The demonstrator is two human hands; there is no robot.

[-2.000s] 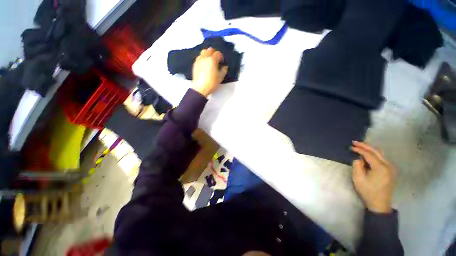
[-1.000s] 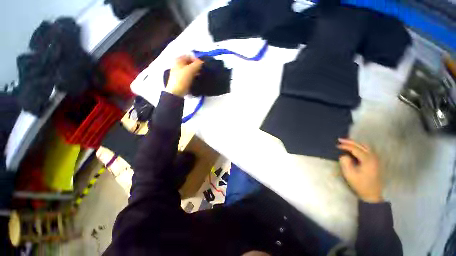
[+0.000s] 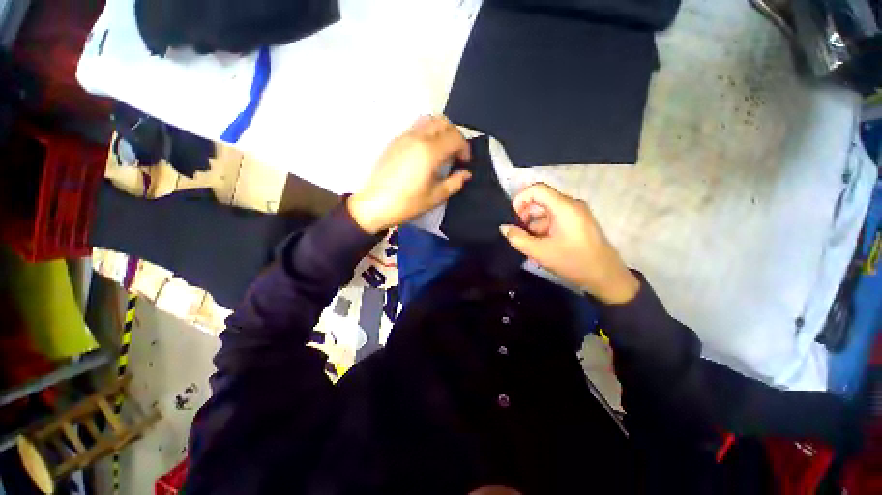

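My left hand (image 3: 414, 174) and my right hand (image 3: 566, 235) hold a small dark cut piece (image 3: 480, 198) between them at the table's front edge, close to my body. Its lower part merges with my dark clothing. Dark garment panels (image 3: 556, 92) lie in overlapping layers on the table just beyond my hands. A small black bundle (image 3: 237, 21) lies at the upper left, cut off by the frame's top. A bright blue strip (image 3: 253, 95) comes out from under it.
The white table cover (image 3: 754, 193) is stained and speckled. Red crates (image 3: 68, 193) stand at the left, with long black cloth (image 3: 184, 237) over boxes beside them. A wooden stool (image 3: 82, 440) is at the lower left. A metal object (image 3: 817, 39) is at the upper right.
My left hand has left the black bundle, and my right hand has left the panels' corner. Both have come together and taken hold of a small dark piece. The view has shifted.
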